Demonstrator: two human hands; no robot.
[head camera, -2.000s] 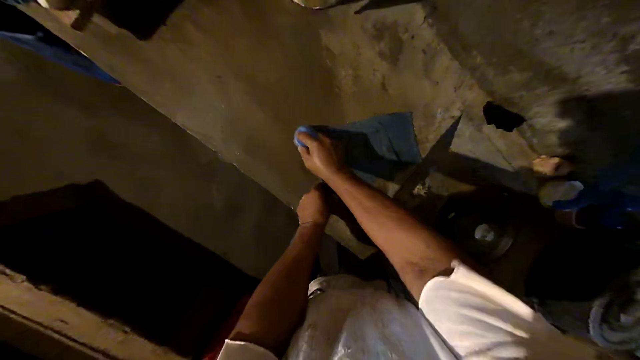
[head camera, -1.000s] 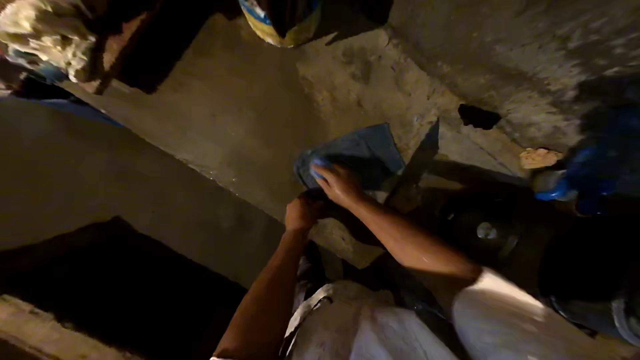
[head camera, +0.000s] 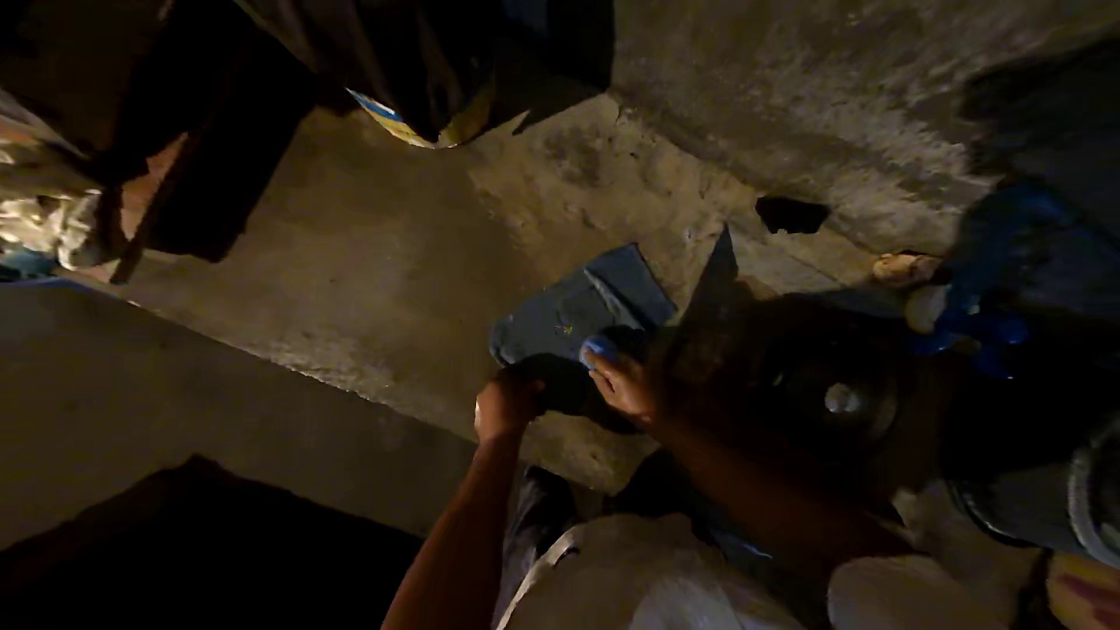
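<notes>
A dark blue-grey cloth (head camera: 560, 319), perhaps a folded garment, lies on the concrete floor in front of me. My left hand (head camera: 507, 405) is closed on its near left edge. In my right hand (head camera: 623, 385) is a small blue object (head camera: 598, 350), possibly a bar of soap or a brush, resting on the cloth's near right part. Shadow covers the cloth's near side, so its outline there is hard to tell.
At top stands a container (head camera: 429, 131) with a yellow and blue rim. Pale crumpled cloth (head camera: 61, 227) lies at far left. On the right are a dark round vessel (head camera: 842, 399), a blue plastic thing (head camera: 989, 332) and a bucket (head camera: 1024, 499). A concrete edge (head camera: 324, 372) runs diagonally.
My right hand with the blue object has moved from the cloth's far left end toward its near right side. More of the cloth shows now. The view has shifted.
</notes>
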